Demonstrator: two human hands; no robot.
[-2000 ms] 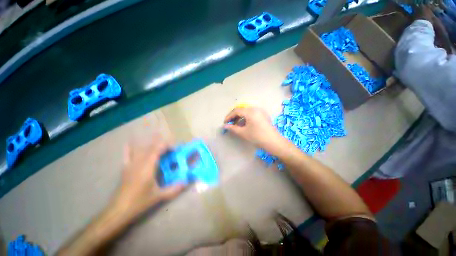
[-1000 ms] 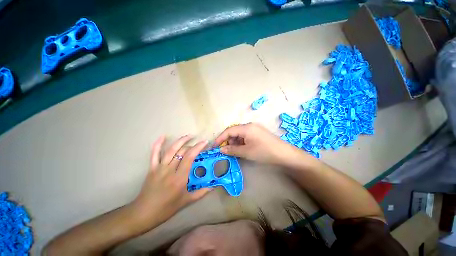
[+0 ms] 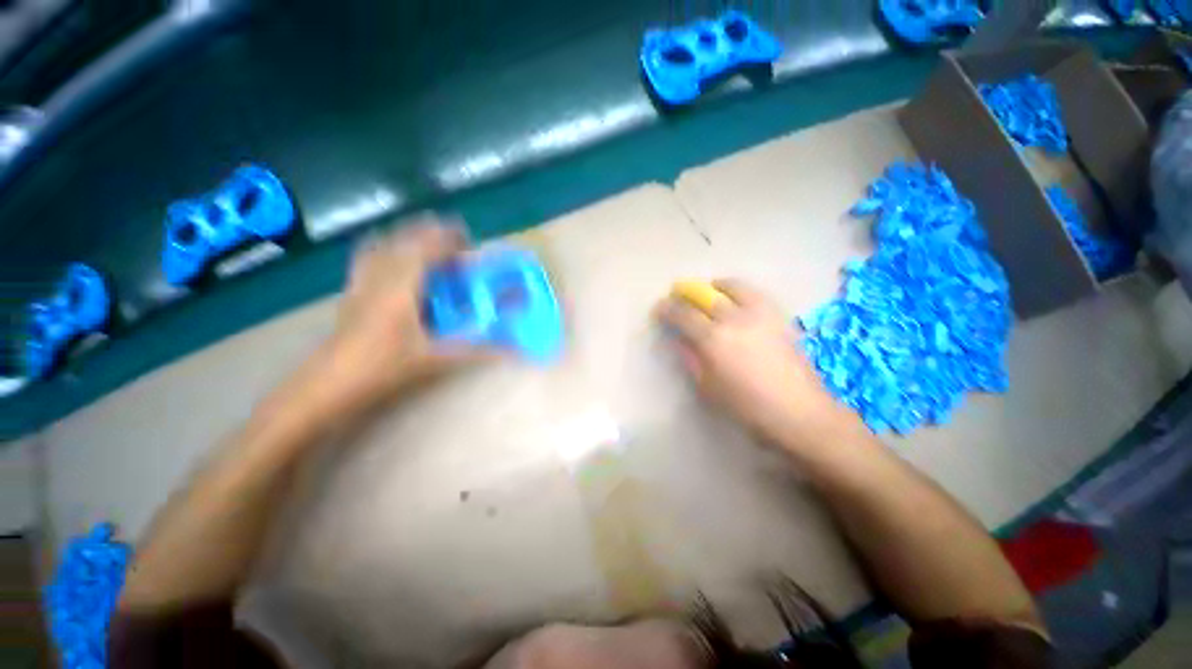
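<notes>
My left hand grips the left side of a blue controller shell, held near the belt-side edge of the cardboard sheet; both are blurred. My right hand is over the cardboard sheet, right of the shell and apart from it, fingers curled down. A yellow finger cover shows on one of its fingers. Whether it holds a small part is hidden. The main pile of small blue parts lies just right of my right hand.
A dark green conveyor belt runs along the far side with several spaced blue shells. An open carton with blue pieces stands at the upper right. A smaller blue parts pile lies at the lower left. A grey sleeve shows at the right edge.
My left hand has moved the shell up and left towards the belt. My right hand has left the shell and moved right. The loose blue part on the cardboard no longer shows.
</notes>
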